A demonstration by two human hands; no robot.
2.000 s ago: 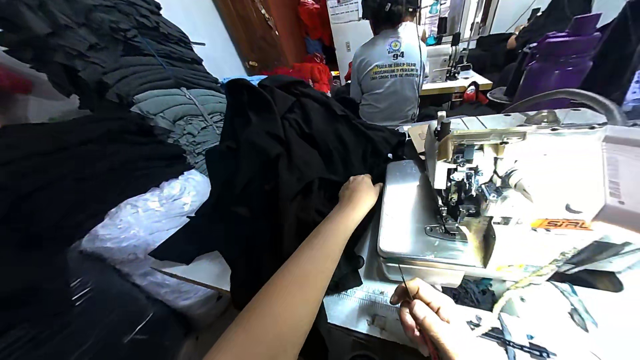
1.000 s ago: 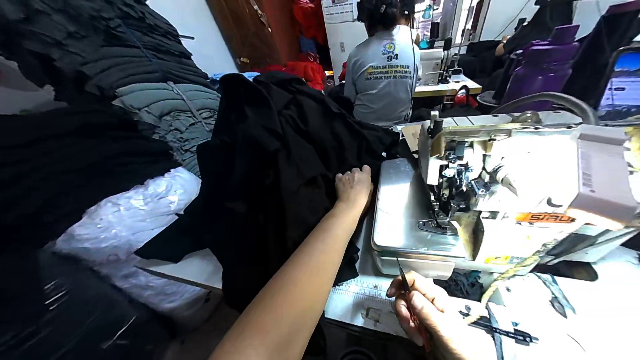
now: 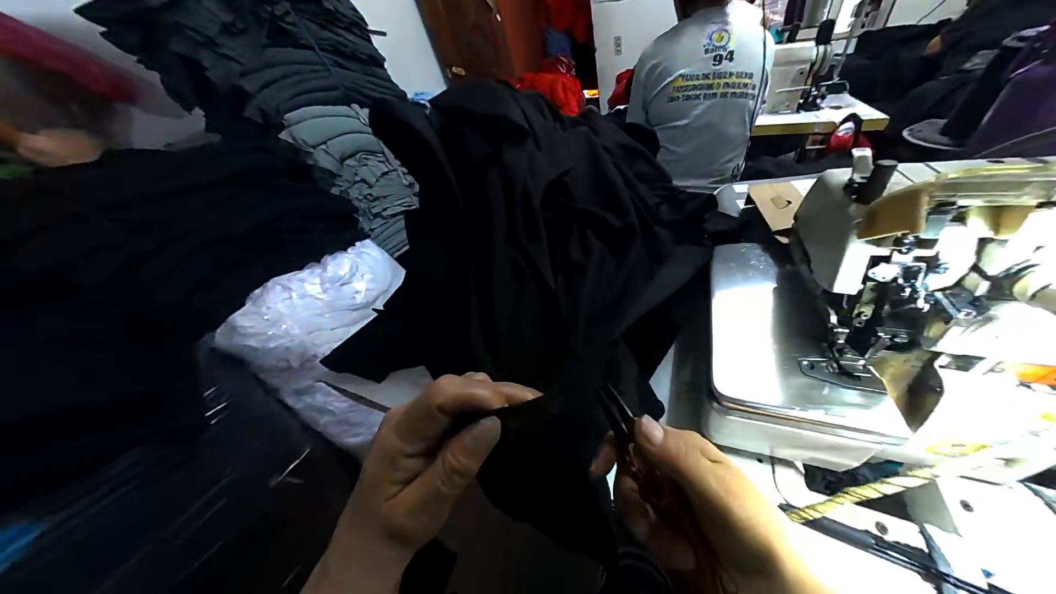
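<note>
Black fabric (image 3: pixel 561 247) is heaped in the middle, draped over the table's left part. My left hand (image 3: pixel 441 462) pinches an edge of it between thumb and fingers at the bottom centre. In my right hand (image 3: pixel 685 487) is a small pointed tool (image 3: pixel 619 414), which looks like thread snips or tweezers; its dark tips point up and away, close to the fabric. Some fingers of that hand are hidden behind the cloth. To the right stands a Siruba overlock sewing machine (image 3: pixel 899 305) with a shiny metal bed plate (image 3: pixel 763 330).
Stacks of grey and black cut fabric (image 3: pixel 330 124) rise at the left, above a clear plastic bag of white material (image 3: pixel 313 305). A person in a grey shirt (image 3: pixel 701 99) sits ahead, near another sewing machine (image 3: pixel 796 74). A yellowish cord (image 3: pixel 858 495) lies at the lower right.
My left hand has come off the upper part of the black fabric, back toward me, and now pinches its edge. My right hand with the pointed tool is now beside the cloth.
</note>
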